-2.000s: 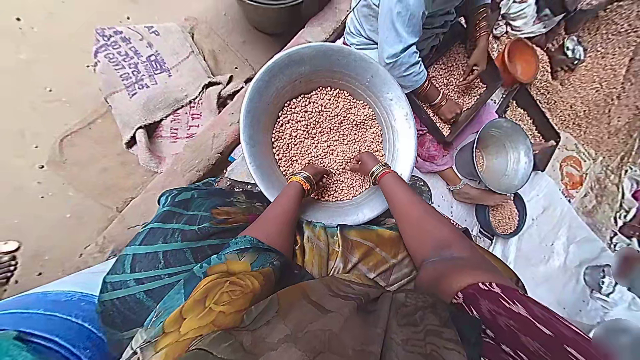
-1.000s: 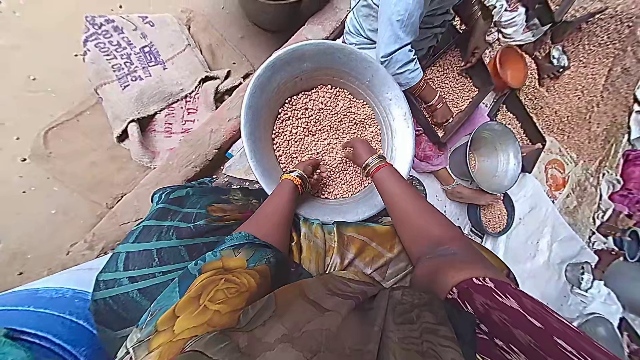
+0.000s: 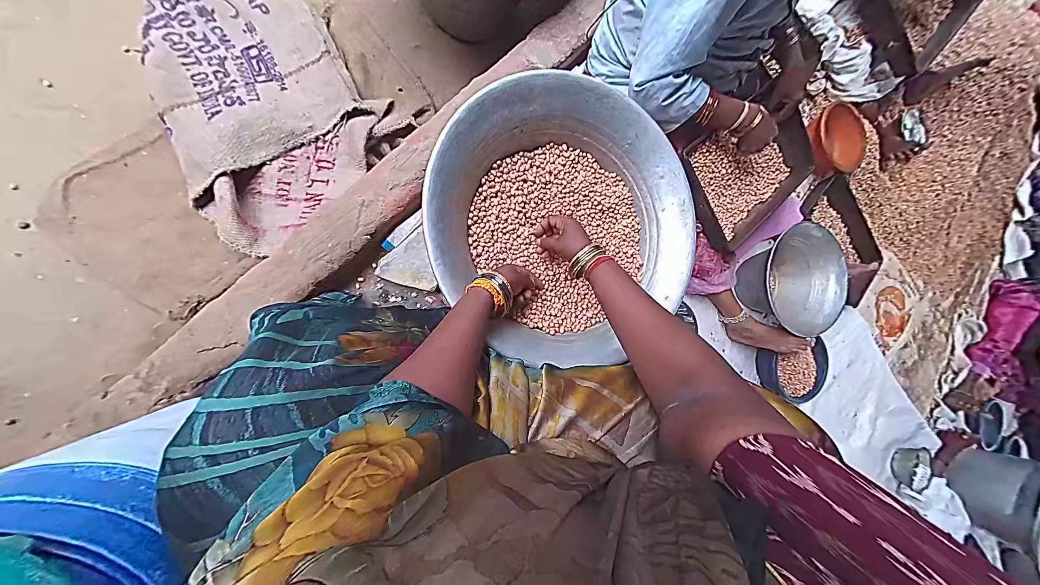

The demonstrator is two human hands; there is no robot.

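A large round metal basin (image 3: 674,244) stands in front of my lap, part filled with pinkish-brown peanut kernels (image 3: 561,187). My left hand (image 3: 520,286) rests low in the kernels at the basin's near left, its fingers curled and partly hidden, so its hold cannot be told. Just above the kernels, nearer the middle, my right hand (image 3: 562,237) has its fingertips drawn together; whether kernels are between them cannot be told. Bangles circle both wrists. The two hands are apart from each other.
At the upper right a person in a blue sleeve (image 3: 670,61) has a hand over a framed tray (image 3: 760,215) of kernels. Nearby are an orange bowl (image 3: 845,136), a metal pot (image 3: 807,280) and a small dark bowl (image 3: 822,370). Jute sacks (image 3: 244,122) lie left; a blue drum (image 3: 81,520) stands lower left.
My right hand has moved from the near side of the kernels up toward their middle, its fingers now drawn together. My left hand stays near the basin's near left.
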